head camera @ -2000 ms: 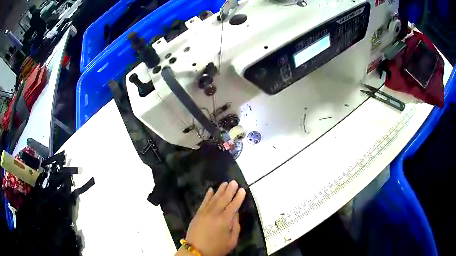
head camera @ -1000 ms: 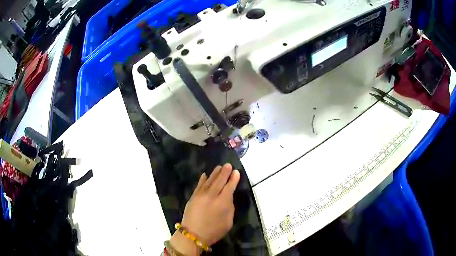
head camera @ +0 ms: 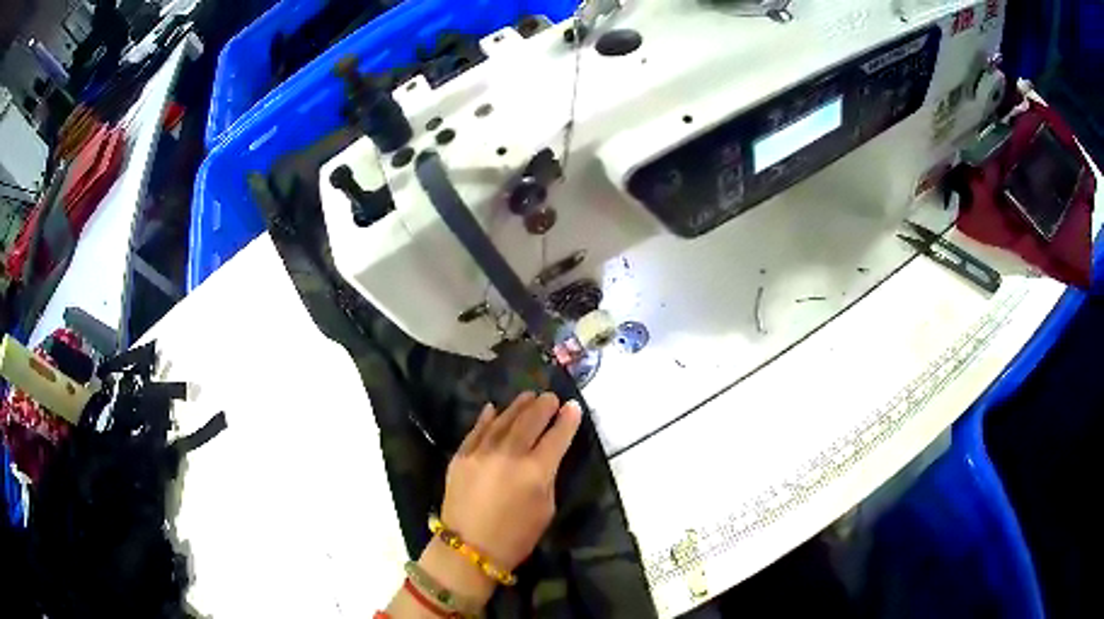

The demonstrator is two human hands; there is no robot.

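Observation:
A dark camouflage panel (head camera: 569, 520) lies on the white table and runs under the needle area of the white sewing machine (head camera: 581, 284). Its far part passes behind the left end of the machine head. My left hand (head camera: 502, 478) rests palm down on the panel, just in front of the presser foot, fingers slightly bent and pointing at it. It pinches nothing that I can see. The needle tip and the seam are too small to tell. My right hand is not in view.
A tangled pile of black webbing tabs (head camera: 103, 496) lies at left beside a cream cylinder (head camera: 46, 381). Thread snips (head camera: 953, 256) lie right of the needle. A dark phone (head camera: 1044, 181) lies on red cloth. Blue bins (head camera: 236, 224) stand behind.
My left hand has moved slightly left and farther from me, staying on the panel. The panel's far part has shifted left and folds differently. The small tab at its left edge no longer shows.

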